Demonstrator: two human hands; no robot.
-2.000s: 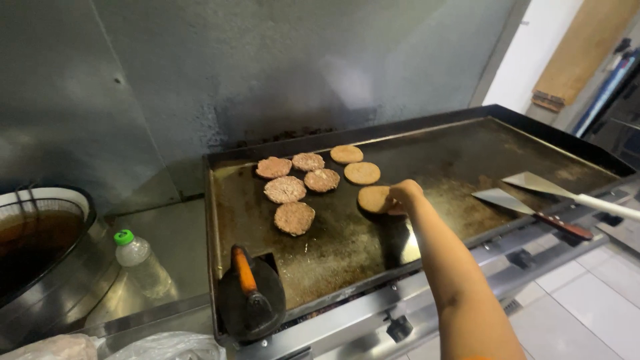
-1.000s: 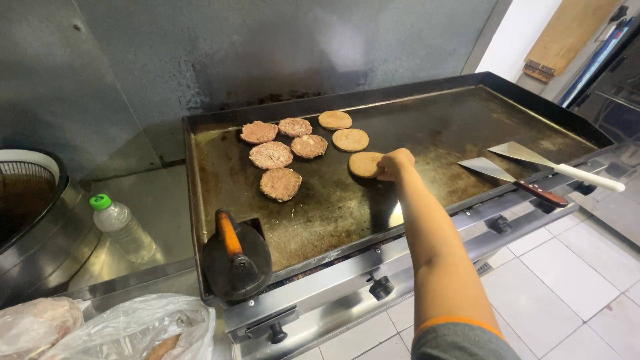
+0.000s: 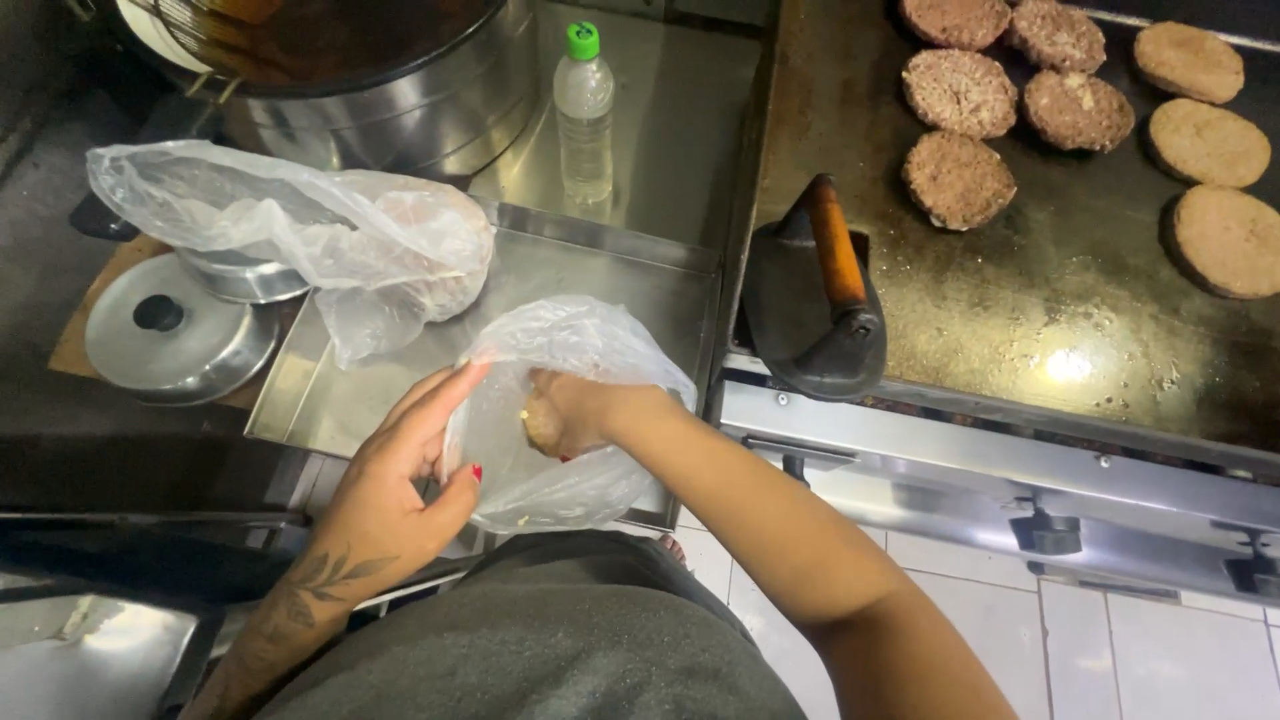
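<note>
My left hand (image 3: pixel 415 465) holds the left rim of a clear plastic bag (image 3: pixel 560 500) between thumb and fingers. Inside the bag's mouth, my right hand (image 3: pixel 575 410) grips a pale tan patty (image 3: pixel 543 422), partly hidden by the fingers. The bag lies over the front of a shallow metal tray (image 3: pixel 640 250). On the flat griddle (image 3: pixel 960 320) at the right are several browned meat patties (image 3: pixel 960 180) and, beside them, paler, smoother round patties (image 3: pixel 1228 240).
A cast-iron grill press (image 3: pixel 820 300) with a wooden handle rests on the griddle's near left corner. Left and behind are another filled plastic bag (image 3: pixel 430 240), a lidded metal pot (image 3: pixel 180 330), a green-capped bottle (image 3: pixel 584 130) and a large steel pot (image 3: pixel 400 120) holding dark liquid.
My right hand has left the pale patty on the griddle and is now inside the bag. My left hand has come into view at the bag's rim. The view has swung left and down.
</note>
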